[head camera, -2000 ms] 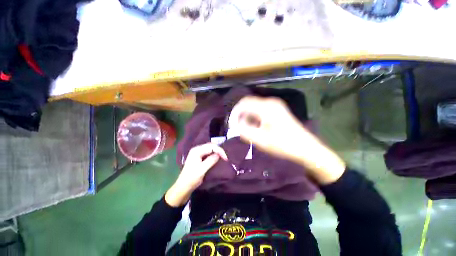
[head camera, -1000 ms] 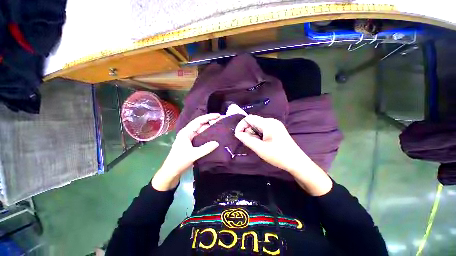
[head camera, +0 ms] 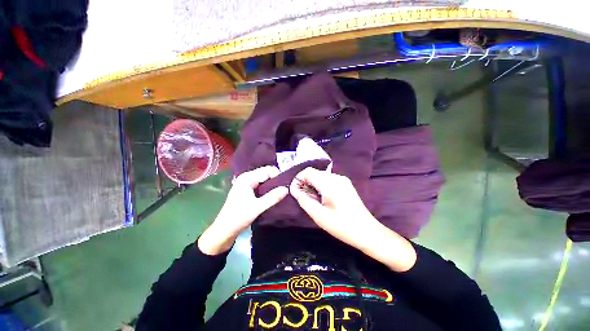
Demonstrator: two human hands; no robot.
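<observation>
Plum trousers (head camera: 401, 174) lie over my lap, with the waist opening facing up. My left hand (head camera: 242, 203) pinches the waistband (head camera: 291, 174) between thumb and fingers on its left part. My right hand (head camera: 330, 200) is at the right end of the waistband, its fingertips closed together at the cloth. A small dark thing shows within the right fingers; I cannot tell what it is. No needle or thread can be made out. A white label or lining flap (head camera: 312, 150) stands up just behind the waistband.
A white table (head camera: 259, 26) edged with yellow measuring tape spans the top. A red mesh bin (head camera: 185, 151) stands left of my lap. Dark garments with red details (head camera: 32, 71) hang at the upper left above a grey cloth-covered stand (head camera: 65, 174). More plum cloth (head camera: 553, 184) lies at the right.
Over two seconds my right hand came down from above the cloth to the waistband. Since one second ago, both hands moved slightly toward my body and the white flap shows more.
</observation>
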